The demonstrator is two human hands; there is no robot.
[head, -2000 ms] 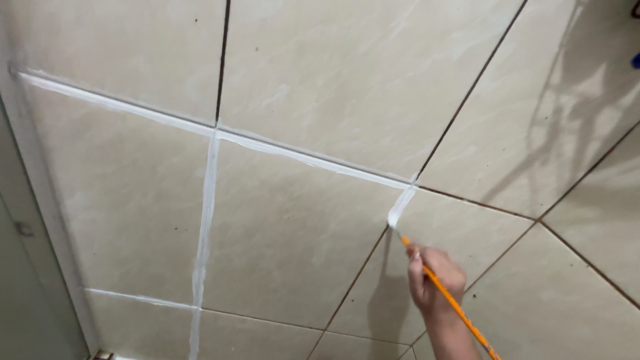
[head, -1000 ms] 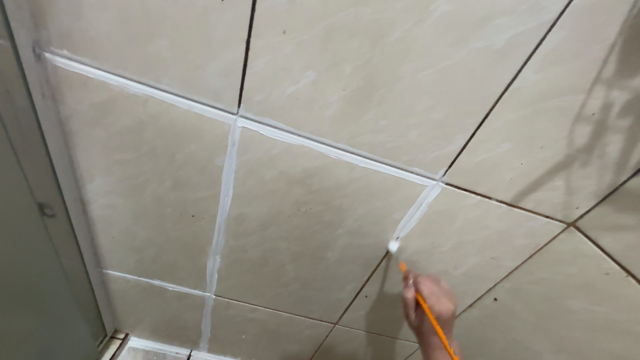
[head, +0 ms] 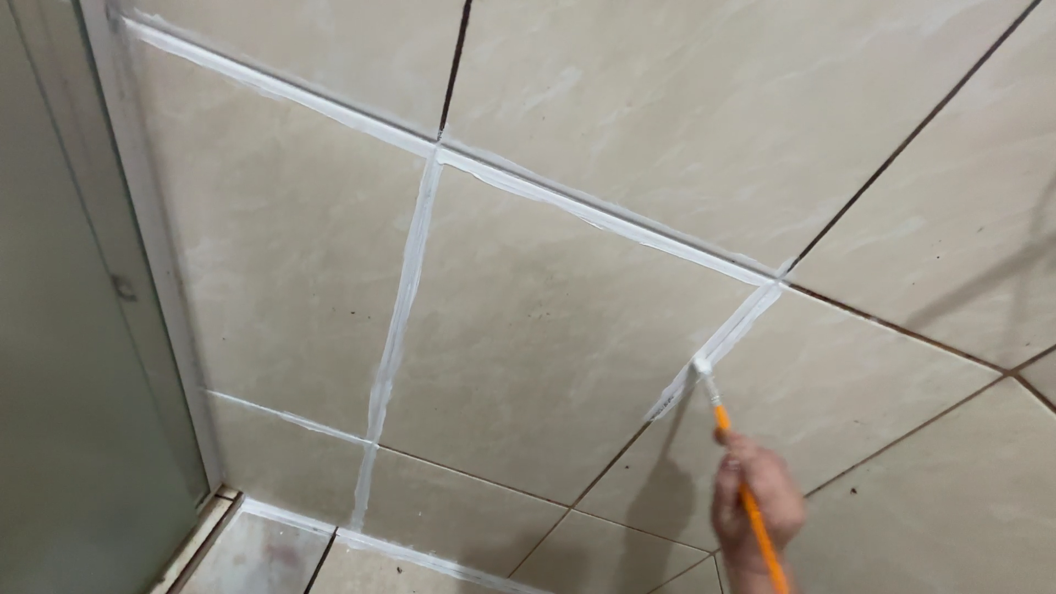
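My right hand [head: 757,495], at the lower right, grips a thin paintbrush [head: 755,520] with an orange handle. The brush's white-coated tip touches the joint between two beige wall tiles [head: 544,330]. A strip of white paint [head: 738,322] covers this joint from the tile corner down to a little below the brush. Wider white strips run along the long joint [head: 610,219] above and down the joint [head: 400,305] at the centre left. Other joints, such as the one at the upper right [head: 916,132], are dark. My left hand is out of view.
A framed glass panel [head: 74,330] stands along the left side. Below it, floor tiles [head: 280,549] meet the wall, with white paint along the edge. Shadows of the hand and brush fall on the lower wall tiles.
The white strip under the brush reaches further down the joint than it did two seconds ago. My right hand has stayed closed on the brush. The view has shifted somewhat.
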